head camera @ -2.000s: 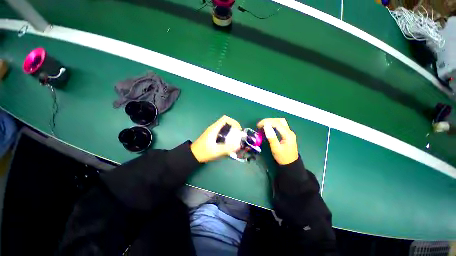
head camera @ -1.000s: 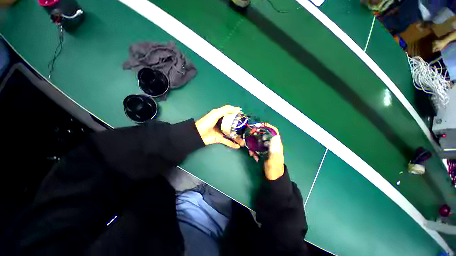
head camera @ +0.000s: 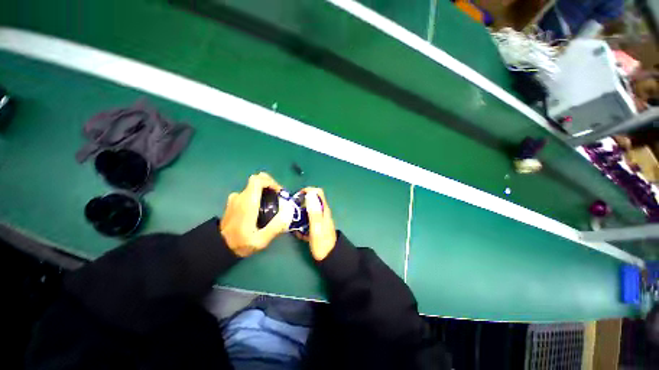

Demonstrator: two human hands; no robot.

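Note:
My left hand (head camera: 247, 218) grips the dark, rounded end of a small wired unit (head camera: 295, 212). My right hand (head camera: 319, 222) holds the unit's other end, its fingers close to the left ones. The middle of the unit shows pale and bluish parts and a white wire between the hands. My fingers hide most of it, and it is somewhat blurred. Two black housings (head camera: 123, 170) stand at the left, one nearer me (head camera: 114, 214). A crumpled dark grey cloth (head camera: 139, 135) lies behind them.
A white rail (head camera: 339, 153) crosses the green bench behind my hands. A small dark bit (head camera: 297, 169) lies near it. A dark and pale unit (head camera: 529, 155) and a magenta piece (head camera: 599, 209) are at the right. A grey-white machine (head camera: 589, 87) and white wire (head camera: 522, 49) are at the far right.
The camera view has shifted to the right, so the cloth and housings sit further left. The unit's two parts, spread between my hands a second ago, are now closer together, with less magenta showing.

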